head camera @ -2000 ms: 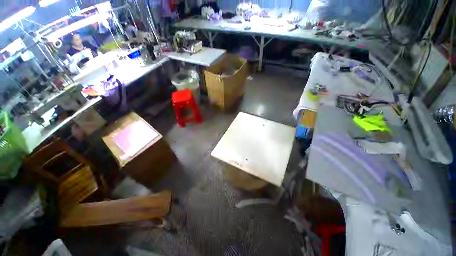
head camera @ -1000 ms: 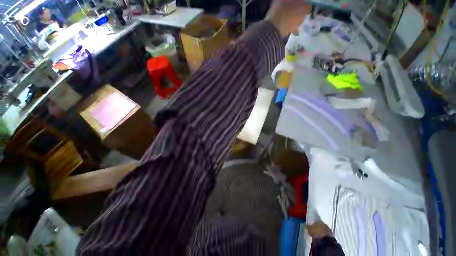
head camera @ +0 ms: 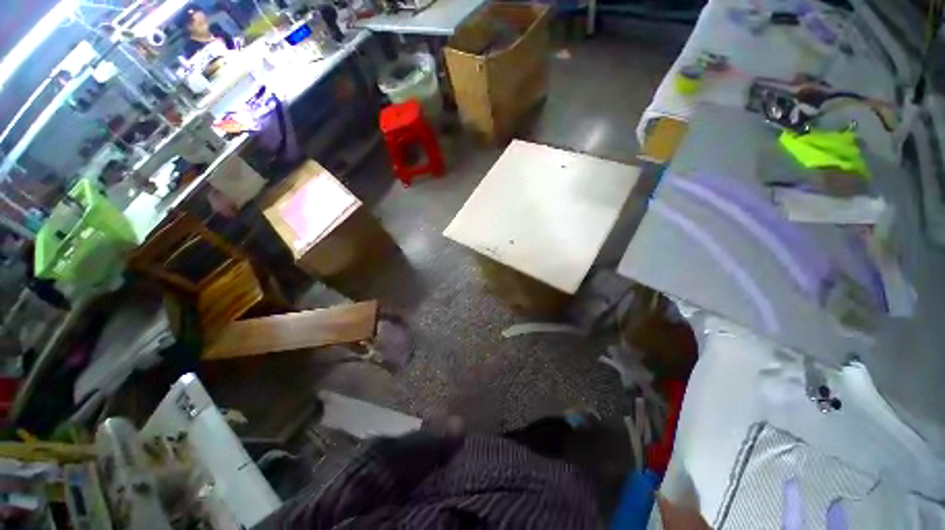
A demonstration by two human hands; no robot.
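Lilac curved fabric pieces (head camera: 741, 233) lie on the grey table at right. Two lilac strips (head camera: 793, 504) lie on the striped pressing base (head camera: 762, 471), at the bottom right and partly cut off by the edge. Small shiny metal weights (head camera: 825, 398) sit on the white cloth above the base. My right hand (head camera: 679, 513) shows only as a bit of skin at the bottom edge, beside the striped base. My left hand (head camera: 448, 425) seems to be a small blurred patch of skin above the striped dark sleeve at the bottom centre. The fingers of neither hand can be made out.
A pale square-topped stand (head camera: 547, 214), a red stool (head camera: 410, 142), cardboard boxes (head camera: 499, 78) and a wooden chair (head camera: 223, 285) with a plank stand on the floor. A bright yellow-green cloth (head camera: 826, 152) lies on the grey table. A person (head camera: 204, 43) is at the far upper left.
My left arm, stretched to the upper right a second ago, has come down to the bottom centre. The view has shifted left, and my right hand is now nearly out of the picture.
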